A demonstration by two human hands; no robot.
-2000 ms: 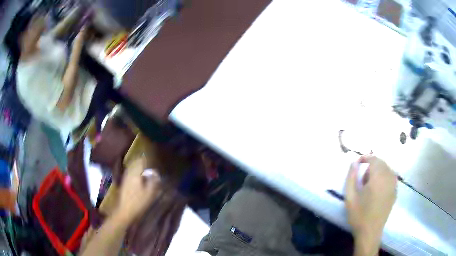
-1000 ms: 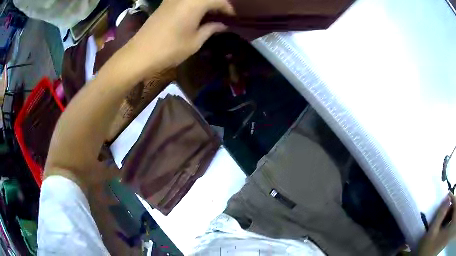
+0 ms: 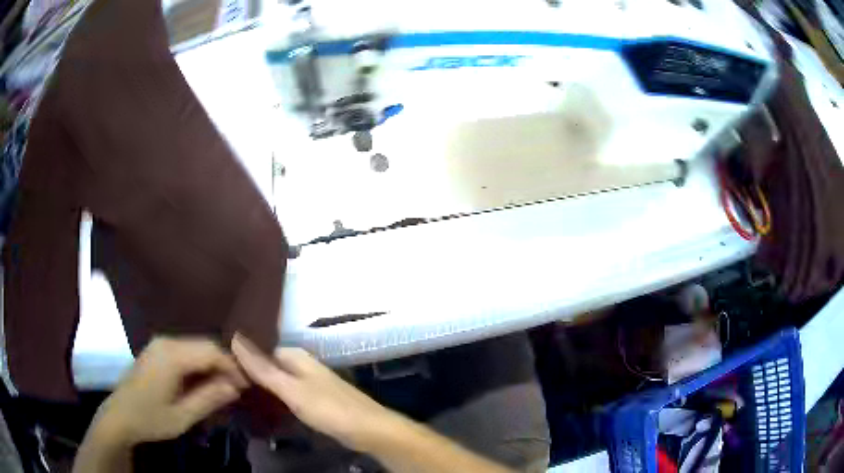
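Note:
A large dark brown garment panel (image 3: pixel 176 185) lies over the left part of the white machine table and hangs over its front edge. My left hand (image 3: pixel 176 393) and my right hand (image 3: pixel 291 383) are close together at its lower edge, both gripping the brown cloth. The hands are slightly blurred, and whether they hold one layer or two cannot be told. The white sewing machine (image 3: pixel 564 92) with a blue stripe stands behind, its presser foot area (image 3: pixel 347 115) to the right of the cloth.
A measuring tape strip (image 3: pixel 416 340) runs along the table's front edge. A blue plastic crate (image 3: pixel 708 397) with cloth is at the lower right. Dark brown cloth (image 3: pixel 805 185) hangs at the far right, beside red and orange loops (image 3: pixel 745 211). A dark mark lies near the front edge.
The view has swung right to the machine. My left hand has come from the stack side to the table's front edge, and my right hand has joined it on the brown cloth.

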